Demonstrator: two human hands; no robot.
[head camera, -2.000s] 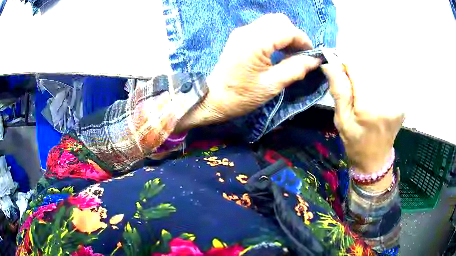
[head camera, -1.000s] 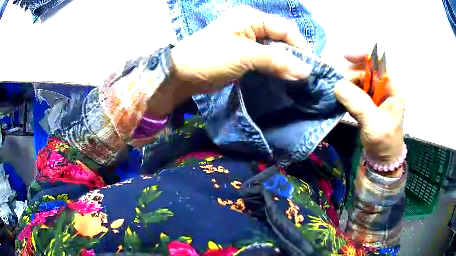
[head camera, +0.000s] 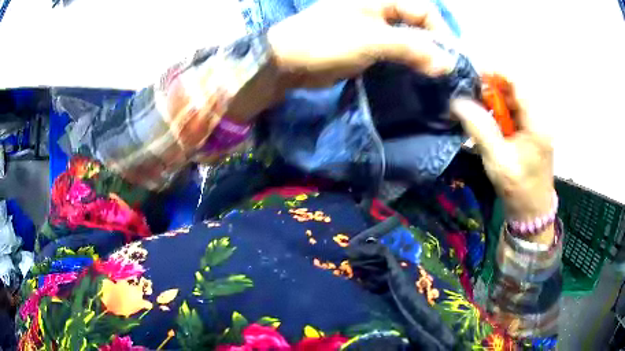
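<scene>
A blue denim garment is held up over the near table edge, its dark opening facing me and its lower part hanging over my lap. My left hand grips its upper edge from the left and is blurred. My right hand holds the right side of the edge between thumb and fingers. Orange-handled thread snips lie in my right palm; their blades cannot be made out. Part of the denim is hidden behind my left hand.
The white table spans the top. A blue bin with grey scraps is below at left, and more pale scraps lie at the far left. A green crate is below at right. A dark floral apron covers my lap.
Both hands first worked close together at the edge, then spread it open. Since then the left hand and denim have shifted up and slightly right, and the snips' blades no longer show clearly.
</scene>
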